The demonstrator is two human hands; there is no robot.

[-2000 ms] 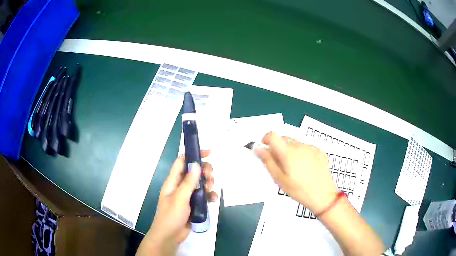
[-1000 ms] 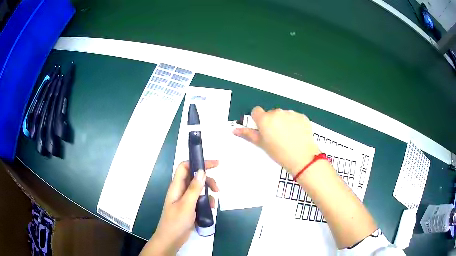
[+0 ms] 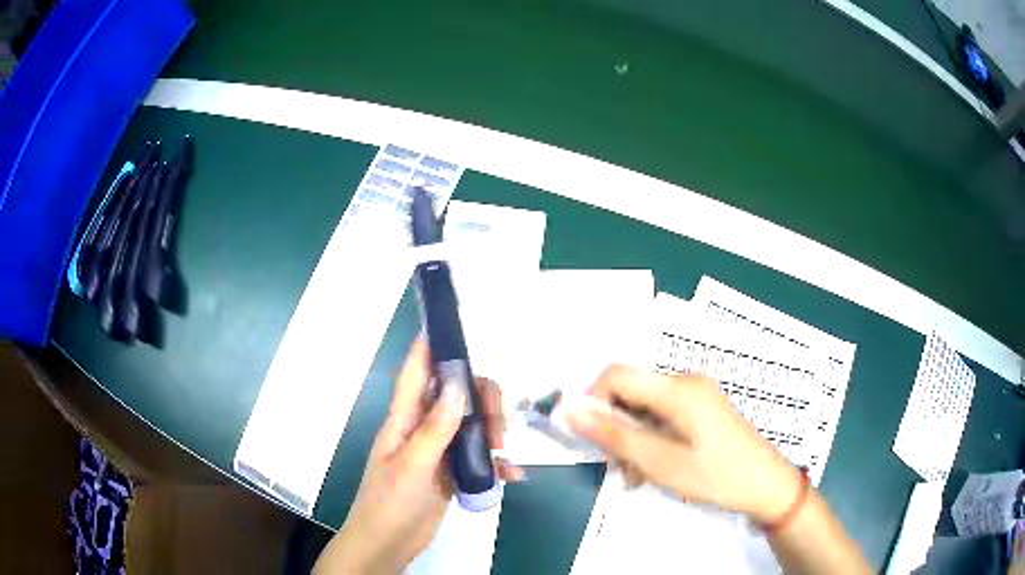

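Observation:
My left hand [image 3: 422, 449] holds a pen-shaped device [image 3: 445, 326] upright at its lower part, its tapered black tip pointing away from me. My right hand [image 3: 686, 438] pinches a small white wad [image 3: 568, 416] with a dark bit at its front, just right of the device and apart from it; the fingertips are blurred. White sheets [image 3: 596, 315] lie under and between the hands. A black-outlined label sheet [image 3: 776, 371] lies partly under my right hand.
Waiting devices [image 3: 135, 242] lie at far left beside a blue bin [image 3: 79, 146]. A long label strip [image 3: 315, 348] lies left of my left hand. At right are a dense sticker sheet [image 3: 936, 404], folded wipes [image 3: 916, 528] and a squat bottle [image 3: 989, 502]. A cardboard box [image 3: 202, 528] stands lower left.
My right hand has moved down toward me from the sheets' upper edge, with the small white piece. My left hand still holds the device, now tilted slightly more to the left at its tip.

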